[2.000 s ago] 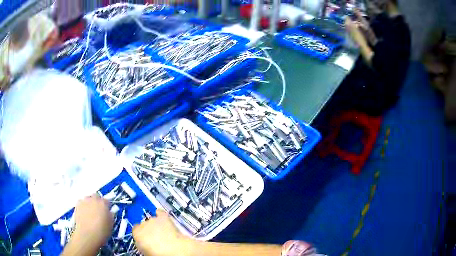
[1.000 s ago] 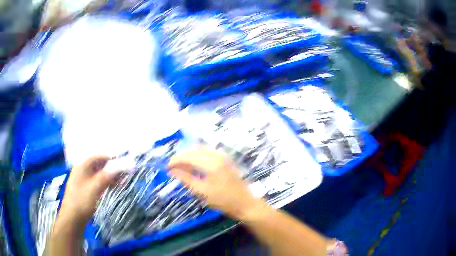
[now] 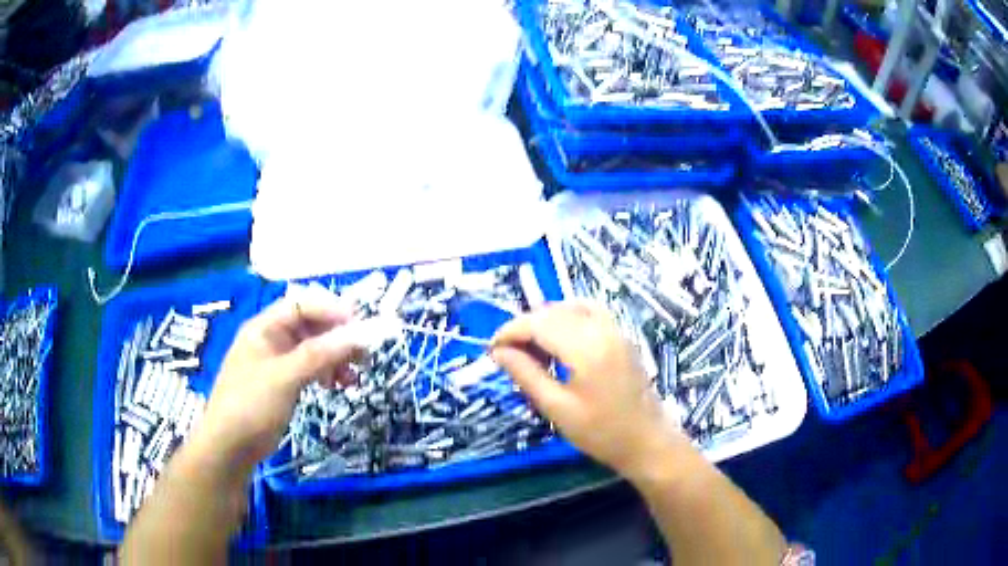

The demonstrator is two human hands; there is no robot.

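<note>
My left hand [image 3: 293,359] is over the left part of the centre blue tray [image 3: 420,469], its fingers closed around a whitish piece, blurred, probably a white sleeve. My right hand [image 3: 569,359] is over the tray's right part and pinches the end of a thin silver rod [image 3: 448,334]. The rod spans the gap between my hands, its left end at the white piece. Whether it is inside the piece cannot be told. Silver rods and tubes are heaped in the tray below, with white pieces along its far edge.
A blue tray of short metal tubes [image 3: 160,398] stands left. A white tray [image 3: 787,381] and a blue tray of assemblies [image 3: 842,321] stand right. A bright white bag [image 3: 381,144] lies behind the centre tray. Stacked blue trays [image 3: 652,144] stand behind; a red stool [image 3: 953,420] is at right.
The view has turned left, showing the left trays. My hands were apart, with the right hand near the white tray; now both are over the centre tray with a rod between them.
</note>
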